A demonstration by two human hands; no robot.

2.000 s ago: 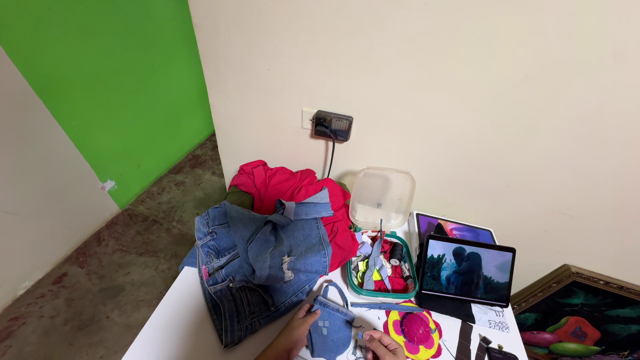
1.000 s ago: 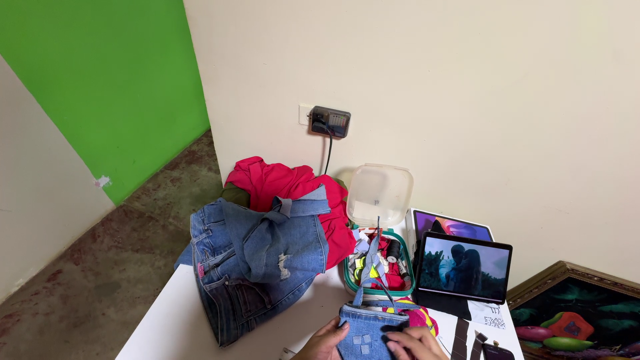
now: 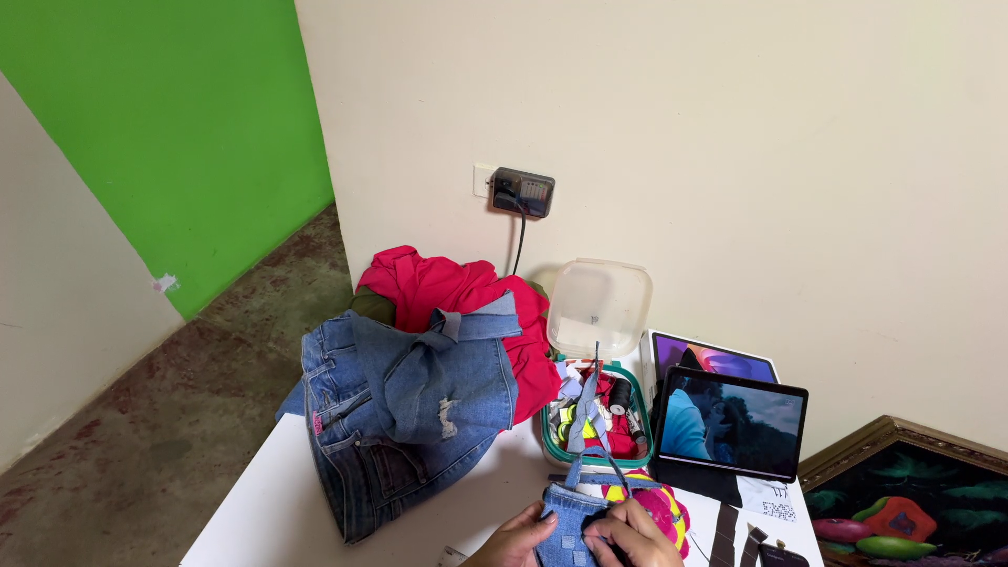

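A small blue denim bag with a thin denim strap is held at the bottom edge of the view. My left hand grips its left side, thumb on the front. My right hand has its fingertips pinched on the bag's right side, beside small lighter denim squares; whether a needle is there cannot be told. Behind the bag lies a pink and yellow flower-shaped fabric piece. A green-rimmed container of thread spools and fabric scraps stands just beyond.
Blue jeans and red cloth are heaped on the white table. A clear lid leans against the wall. At right are a tablet, a box, dark strips and a framed picture. A ruler end shows low.
Both hands and the denim bag have moved right from where they were two seconds ago. The right hand's fingers now pinch at the bag's right side. The tablet's picture differs.
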